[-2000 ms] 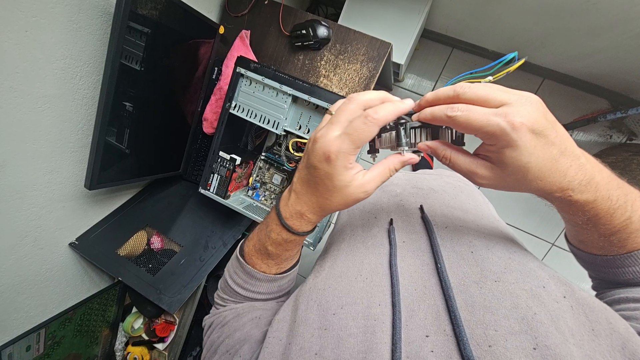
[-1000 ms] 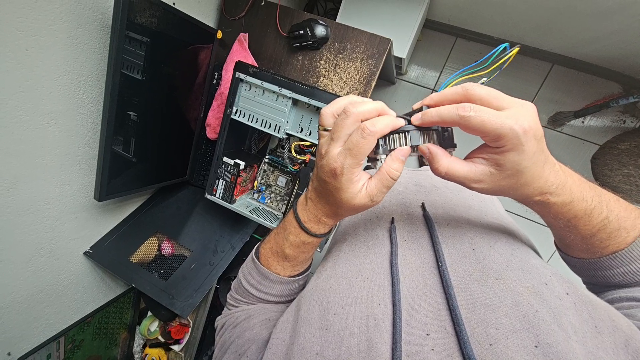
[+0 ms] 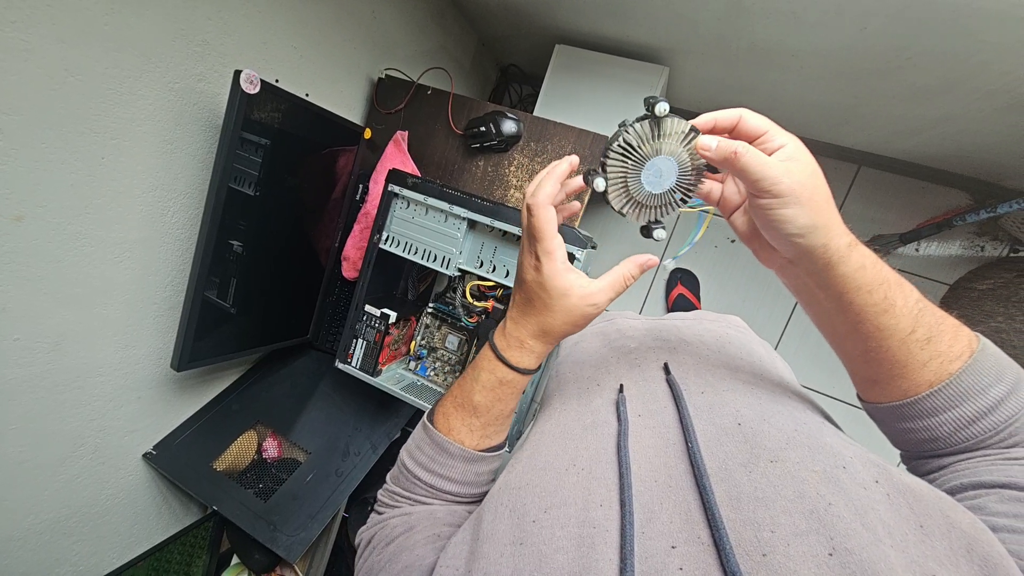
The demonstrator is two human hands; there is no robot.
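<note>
My right hand (image 3: 768, 184) pinches a round CPU cooler (image 3: 632, 164) by its right edge. The cooler's finned metal underside faces me, with a grey-white round patch at its centre and push-pin feet around the rim. Its colored fan wires (image 3: 698, 232) dangle below. My left hand (image 3: 564, 256) is just left of the cooler, fingers spread, holding nothing. Left of that hand is an open computer case (image 3: 428, 228), with a motherboard (image 3: 442, 348) and a power supply (image 3: 370, 340) showing inside. The hand and forearm hide part of the case.
A black monitor (image 3: 268, 224) stands at the left, with a pink cloth (image 3: 372, 208) beside it. A black mouse (image 3: 494, 131) rests on the dusty dark desk (image 3: 552, 140). The black side panel (image 3: 320, 448) lies lower left. A white box-like unit (image 3: 600, 88) is behind the desk.
My left hand has let go of the cooler and moved off to its left. The cooler, earlier seen edge-on between both hands, now shows its finned underside in my right hand.
</note>
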